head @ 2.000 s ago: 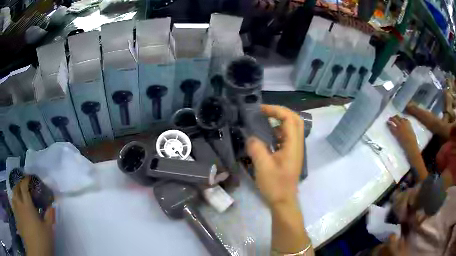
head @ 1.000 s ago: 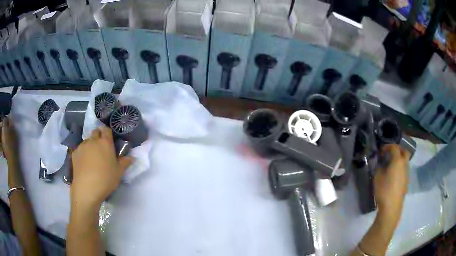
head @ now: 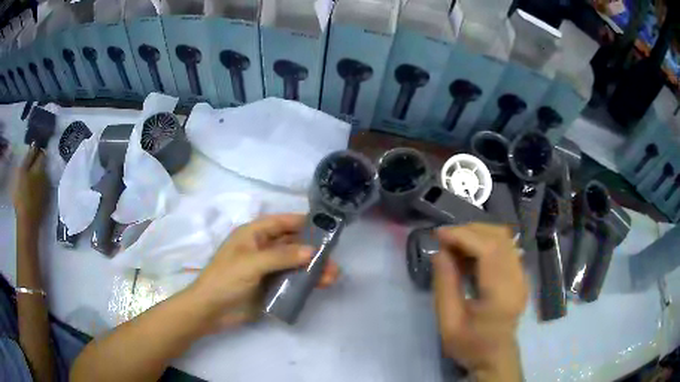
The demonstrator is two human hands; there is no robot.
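My left hand [head: 261,261] is closed around the handle of a dark grey handheld fan [head: 298,276], above the middle of the table. The fan leans up to the right, its open finned outlet [head: 345,179] and dark oval button facing me. My right hand [head: 481,291] is blurred, fingers curled, in front of the right pile of grey fans; whether it holds anything is hidden. A white spoked part [head: 467,180] lies among these fans. At the left, fans [head: 112,179] lie with thin white wrapping [head: 147,186] between them.
Pale blue-grey boxes [head: 358,67] with open flaps stand in a row along the back ledge [head: 380,144]. More white sheets [head: 268,142] lie left of centre. Another person's hand [head: 30,183] touches a grey piece at the far left. Shiny film covers parts of the tabletop.
My left hand has moved from the left pile to the middle, now with a fan in it. My right hand has moved left from the far-right fans. White sheeting now lies spread at left.
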